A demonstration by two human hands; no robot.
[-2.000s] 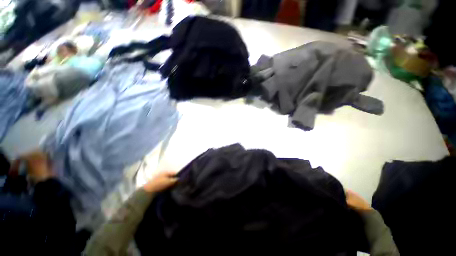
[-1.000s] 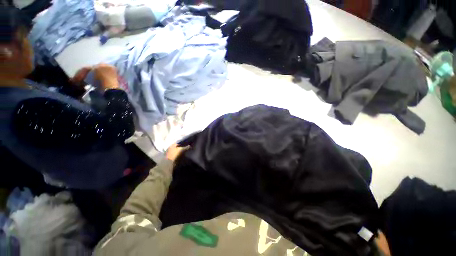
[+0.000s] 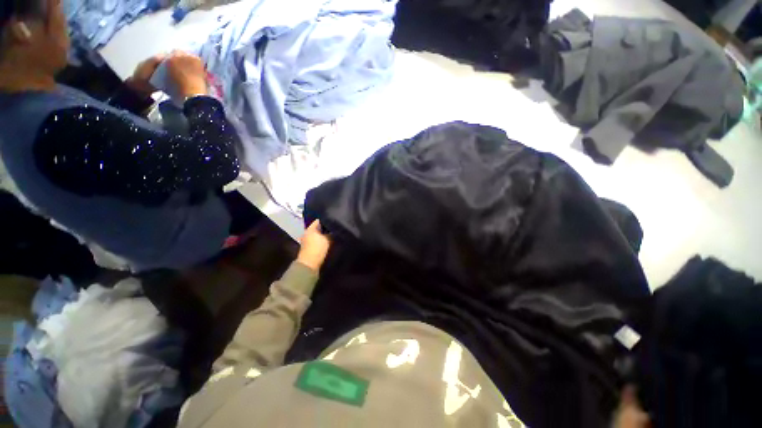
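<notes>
A black garment (image 3: 493, 226) lies spread with its shiny lining up on the white table, and its near part hangs towards my body. A small white label (image 3: 627, 337) shows near its right edge. My left hand (image 3: 315, 246) grips the garment's left edge. My right hand (image 3: 630, 411) is at the lower right edge of the garment, blurred and partly cut off by the picture's bottom; its fingers are mostly hidden, so its grip is unclear.
A dark pile (image 3: 710, 334) lies at right, a grey garment (image 3: 647, 84) at upper right, and a black heap (image 3: 476, 29) at the top. A person (image 3: 117, 167) at left handles light blue cloth (image 3: 292, 67). White and blue cloth (image 3: 104, 351) sits low at left.
My view has tilted down and the things on the table sit higher in it. The black garment has gone from bunched to spread, lining up. My left hand stays at its left edge.
</notes>
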